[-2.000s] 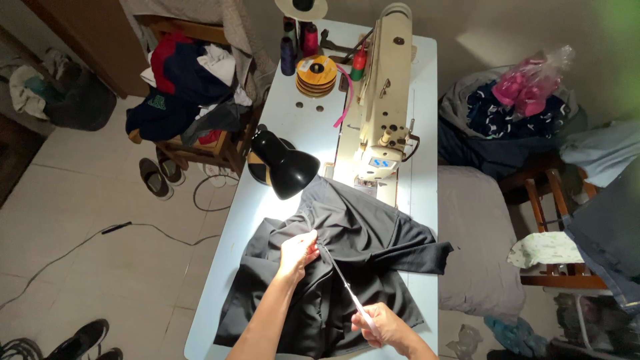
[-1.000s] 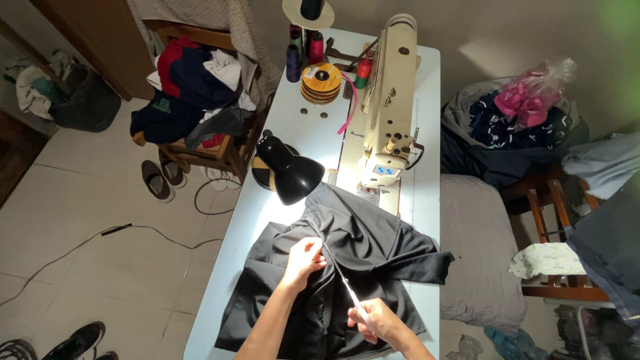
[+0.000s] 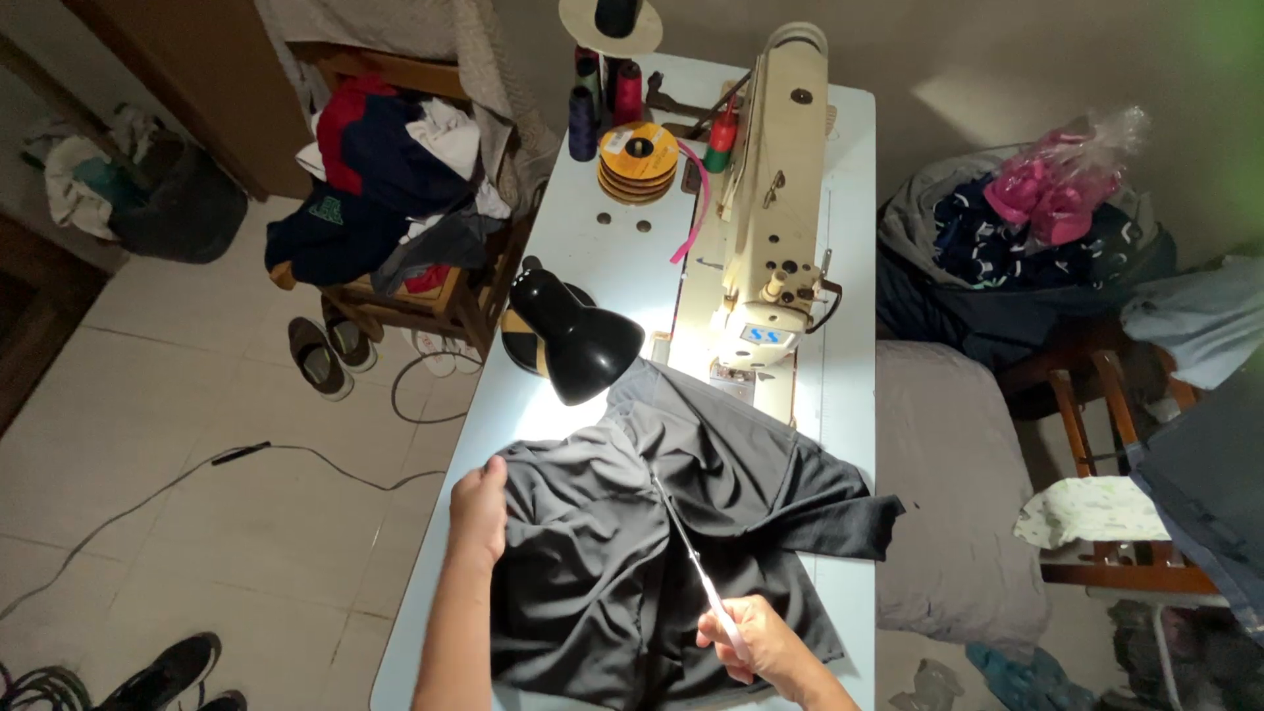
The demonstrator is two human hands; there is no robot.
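A dark grey-black garment lies rumpled over the front of the white sewing table. My left hand grips the garment's left edge. In my right hand is a pair of long scissors with light pinkish handles; the blades point up and away, their tips against the middle of the cloth. Whether the blades are apart I cannot tell. Just beyond the garment are the industrial sewing machine and, to its left, a black desk lamp that lights the cloth.
Ribbon spools, a pink ribbon and thread cones stand at the table's back. Clothes cover a wooden chair at left. At right are a grey cushion and a fabric-filled bag. A cord crosses the floor.
My left hand has left the middle of the garment near the scissor tips and moved left to its edge. The scissors remain in my right hand at about the same place.
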